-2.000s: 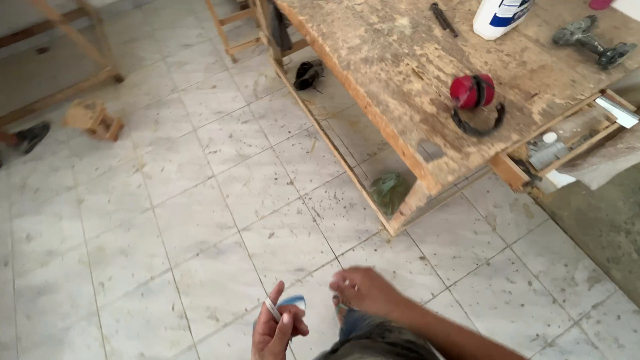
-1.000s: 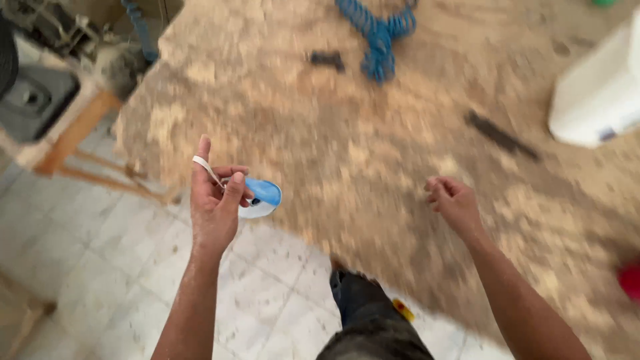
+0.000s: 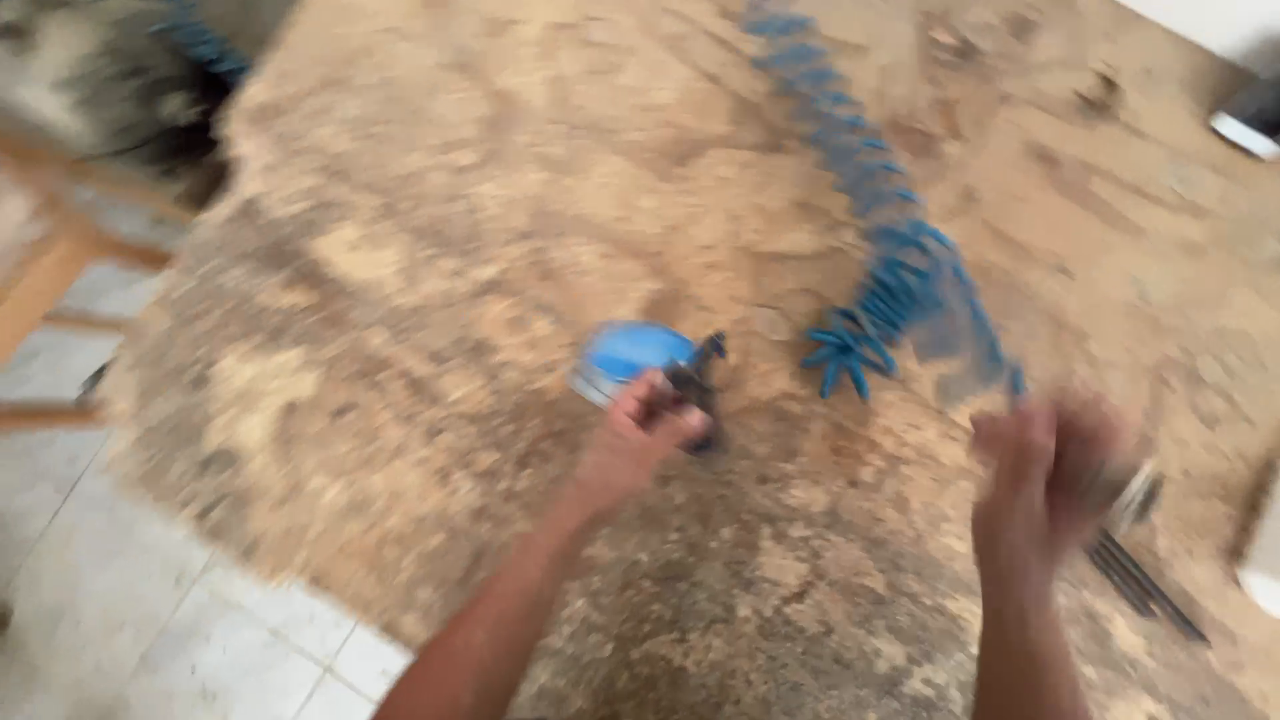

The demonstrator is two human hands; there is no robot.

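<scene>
Near the middle of the blurred head view, my left hand (image 3: pixel 650 425) has its fingers on a small dark object (image 3: pixel 700 385), whose kind is too blurred to name. Just beyond those fingers lies a round blue and white item (image 3: pixel 635 352), like a tape roll or disc. On the right, my right hand (image 3: pixel 1050 470) is raised over the worn wooden tabletop (image 3: pixel 450 250), its fingers at the end of a coiled blue air hose (image 3: pixel 890 280). Motion blur hides the fitting at that end.
Dark narrow bars (image 3: pixel 1145 585) lie on the tabletop beside my right hand. A black and white object (image 3: pixel 1245 130) is at the upper right edge. At the left are a wooden frame (image 3: pixel 60 250), another stretch of blue hose (image 3: pixel 200 40) and the tiled floor (image 3: pixel 250 620).
The view has moved in over the tabletop. My right hand, empty a second ago, is now at the hose's end. The blue and white item, earlier at my left hand beyond the table edge, is now over the tabletop.
</scene>
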